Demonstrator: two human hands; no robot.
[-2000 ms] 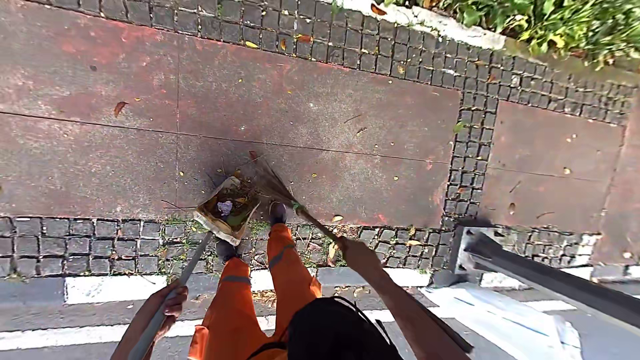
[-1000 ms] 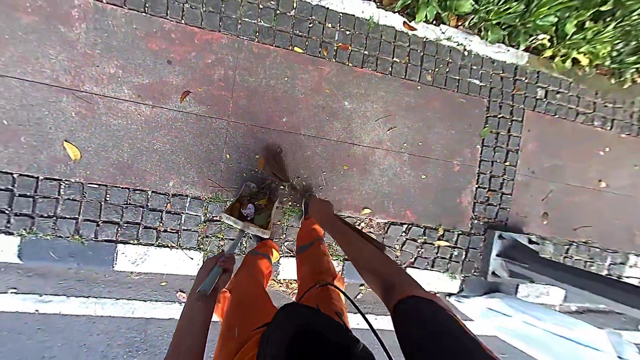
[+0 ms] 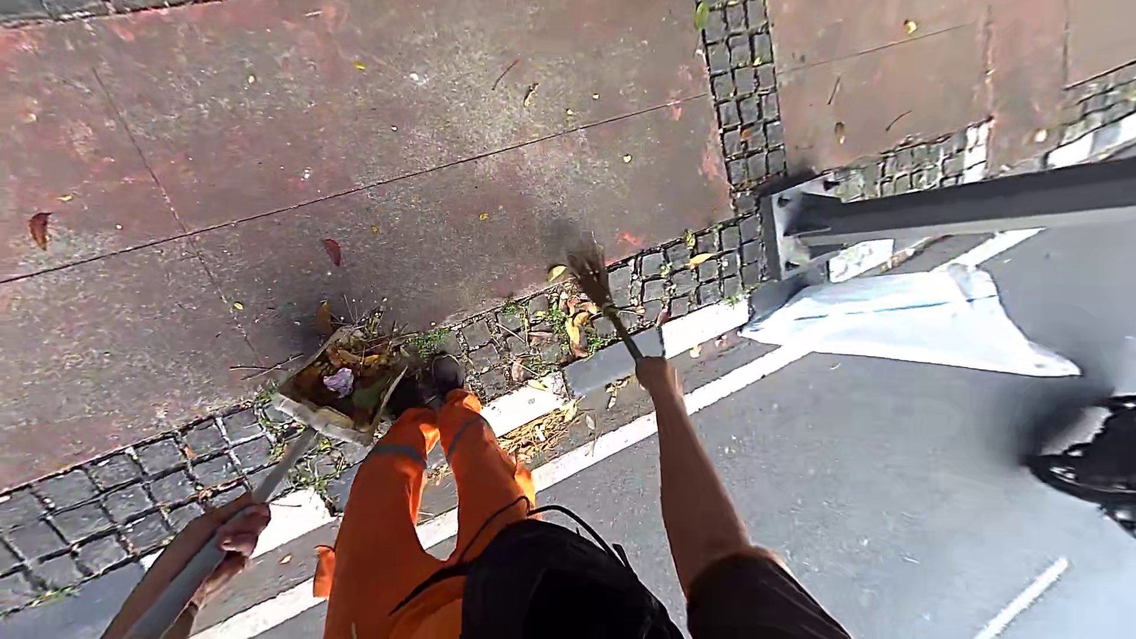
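Note:
My left hand (image 3: 241, 531) is closed around the long grey handle (image 3: 286, 466) of a dustpan. The dustpan's pan (image 3: 321, 424) rests beside my shoes, filled with leaves, twigs and a pale crumpled scrap (image 3: 339, 382). Out to the right, my right hand (image 3: 658, 376) grips the stick of a small twig broom (image 3: 592, 275). The broom's bristles are at the edge of the red pavement, by the stone setts, with brown and yellow leaves (image 3: 577, 327) just left of them.
A metal post (image 3: 958, 200) with a base plate stands at the right. Near it a white sheet or sack (image 3: 923, 319) lies on the asphalt. A painted kerb (image 3: 706, 327) runs diagonally between setts and road. A dark object (image 3: 1096, 457), partly blurred, is at the right edge.
My right hand has moved the broom away from the dustpan, out to the right over the setts. The left hand still holds the dustpan handle. The view has shifted and turned.

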